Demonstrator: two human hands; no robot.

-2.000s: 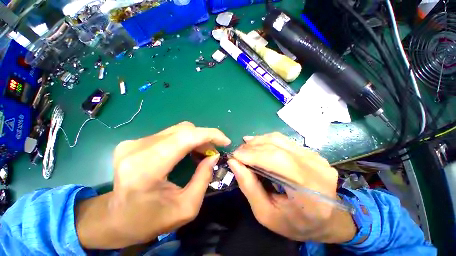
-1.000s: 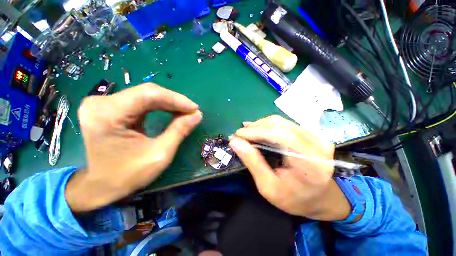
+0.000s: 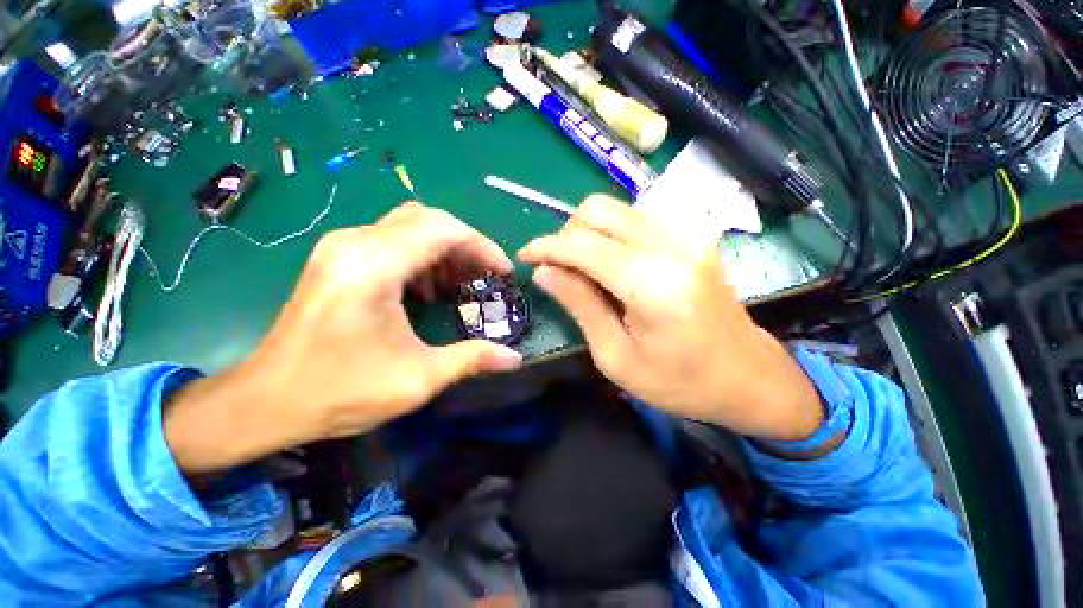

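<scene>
An opened round dark watch module point(image 3: 492, 311) with pale and silver patches is near the bench's front edge. My left hand point(image 3: 356, 315) holds it between thumb and fingers, from its left side. My right hand point(image 3: 647, 303) is at the module's upper right, thumb and index fingertip close together; I cannot tell whether something tiny is between them. A thin silver tool, apparently tweezers point(image 3: 529, 194), lies on the green mat, its right part hidden behind my right hand. A small yellow-green tab point(image 3: 404, 177) lies on the mat beyond my left hand.
A black electric screwdriver point(image 3: 713, 113), blue-and-white marker point(image 3: 582, 131), cream-handled tool point(image 3: 618, 113) and white tissue point(image 3: 701, 196) lie at back right. A wired black unit point(image 3: 223, 190) and white cable bundle point(image 3: 116, 285) lie left. A fan point(image 3: 964, 89) and cables are right; a blue box point(image 3: 33, 178) is far left.
My left hand has moved right and taken hold of the module. The thin tool has left my right hand and lies on the mat. The yellow-green tab now shows on the mat.
</scene>
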